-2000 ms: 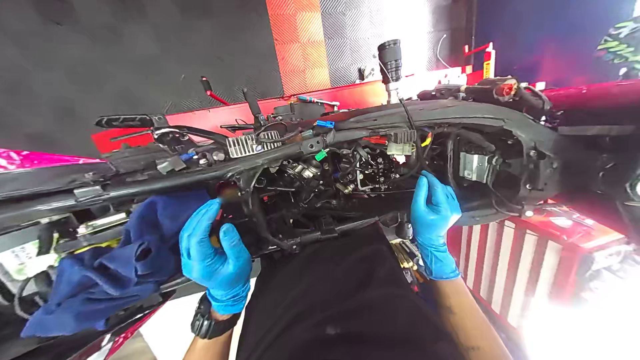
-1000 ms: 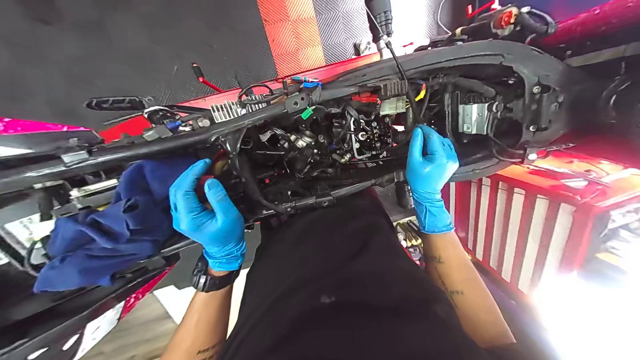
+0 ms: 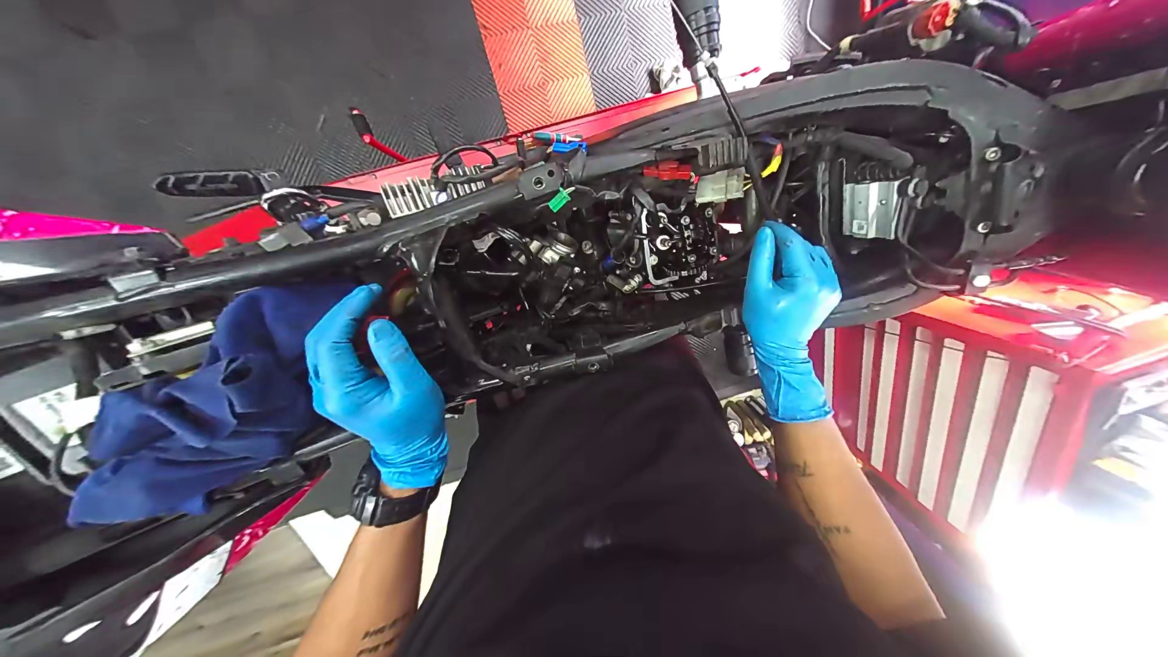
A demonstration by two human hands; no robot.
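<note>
My left hand (image 3: 379, 383), in a blue glove, is beside a dark blue cloth (image 3: 237, 383) on the motorcycle frame (image 3: 584, 356). Its thumb and fingers are apart around a small reddish thing that is mostly hidden, so a hold is unclear. In its blue glove, my right hand (image 3: 789, 310) pinches a thin black cable (image 3: 730, 105) at the frame's right part, by a white connector (image 3: 721, 185). Between my hands lies the exposed engine (image 3: 671, 239), with a green connector (image 3: 559, 200) and a red connector (image 3: 669, 171) above it.
A red metal cabinet with white slats (image 3: 949, 411) stands at the lower right. Beyond the frame, a black tool with a ribbed body (image 3: 701, 27) stands upright. A finned metal part (image 3: 433, 193) sits at the frame's far side, and a red-handled tool (image 3: 374, 137) sticks up behind it.
The view has shifted somewhat closer over the frame. Both hands stay at about the same places on the motorcycle, the right at the cable and the left by the cloth.
</note>
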